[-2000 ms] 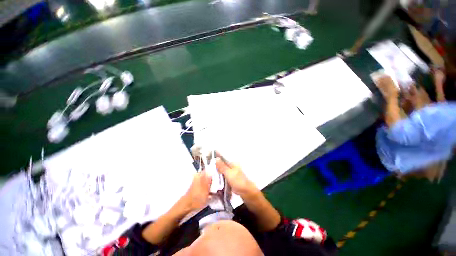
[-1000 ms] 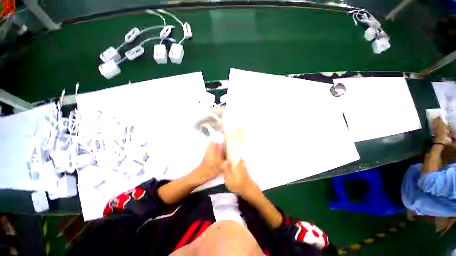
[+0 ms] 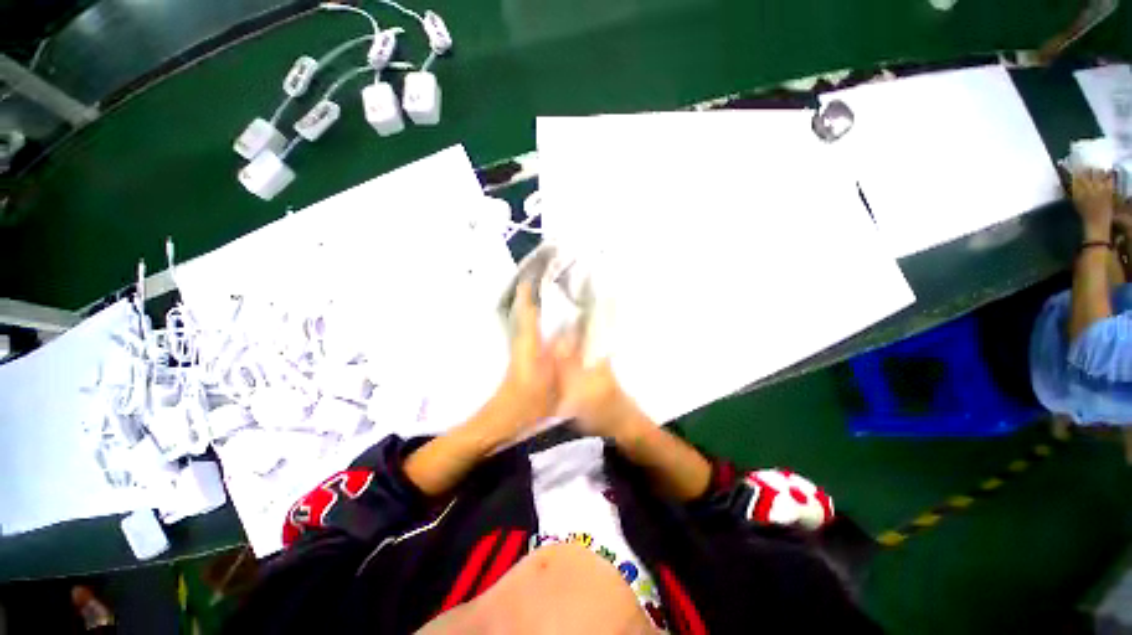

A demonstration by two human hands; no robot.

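My left hand [image 3: 529, 376] and my right hand [image 3: 593, 387] are close together in front of my body, over the gap between two white sheets. Between them is a crumpled beige-grey cloth [image 3: 528, 275] folded round a white piece [image 3: 565, 288], whose shape is blurred. Both hands close on this bundle; the fingers are partly blurred. A thin white cord [image 3: 528, 221] lies in the gap just beyond the cloth. A tangled pile of white adapters [image 3: 267, 372] lies on the left-hand sheet.
White sheets [image 3: 708, 236] cover the dark-green bench. A silver disc [image 3: 833, 120] lies near the far edge. White adapter groups [image 3: 382, 108] lie on the green conveyor [image 3: 596, 62]. At right are a person's light-blue sleeve [image 3: 1099, 360] and a blue stool [image 3: 937, 378].
The view has shifted and tilted. Both hands remain together; the cloth now stands up above the fingers with the white piece in it. The adapter group at the far right has left view.
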